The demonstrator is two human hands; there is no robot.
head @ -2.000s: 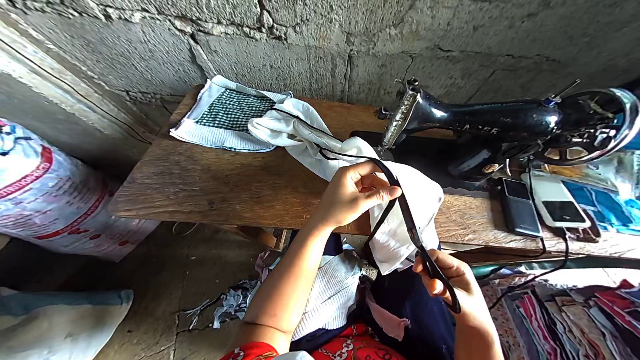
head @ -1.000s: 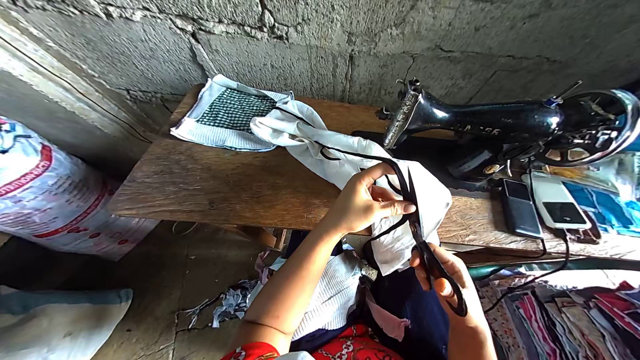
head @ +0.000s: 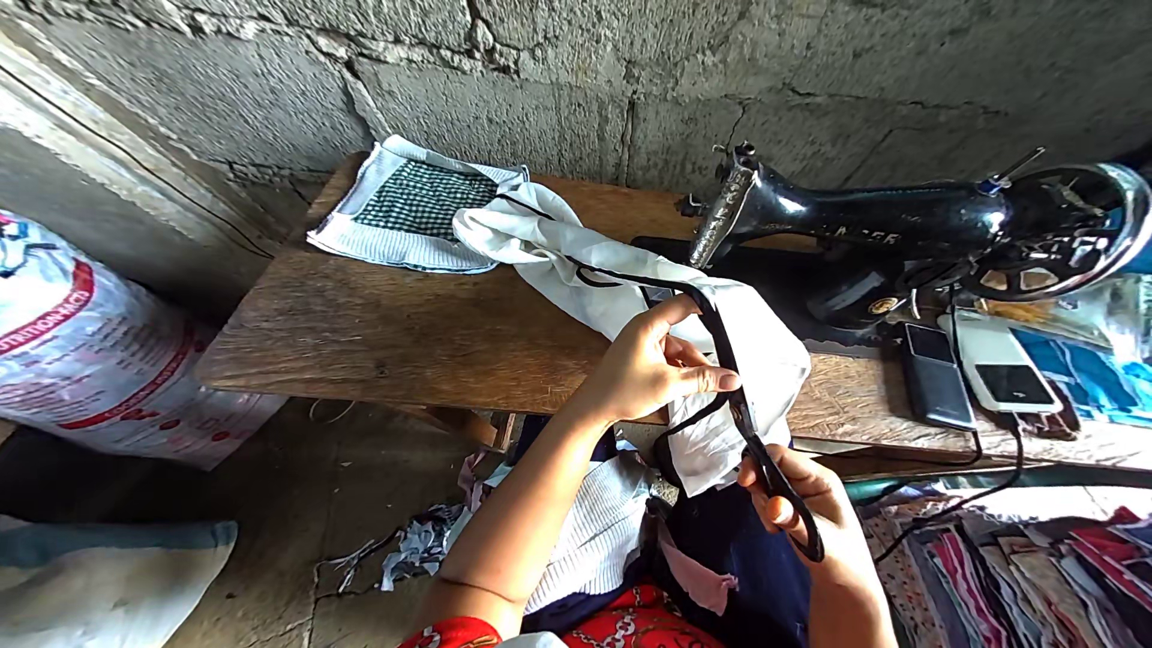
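Observation:
My left hand (head: 661, 364) pinches a black fabric strip (head: 717, 337) that edges a long white cloth (head: 765, 346). The cloth lies across the wooden table and hangs over its front edge. In my right hand (head: 801, 495) are black-handled scissors (head: 772, 477), their blades pointing up toward my left fingertips and lying against the strip. Whether the blades are parted is unclear. The cloth's far end touches a pale ribbed fabric piece with a dark checked panel (head: 423, 200) at the table's back left.
A black sewing machine (head: 864, 216) stands on the wooden table (head: 378, 333) at right. Near it lie two corded devices (head: 936, 373) (head: 1003, 364) and blue packets (head: 1080, 373). A printed sack (head: 99, 342) stands left; folded fabrics (head: 1017, 576) lie lower right, scraps (head: 423, 544) on the floor.
Between two seconds ago and one second ago, the scissors turned more upright and their blades came up to the strip by my left fingers. My left hand has shifted slightly right along with the strip.

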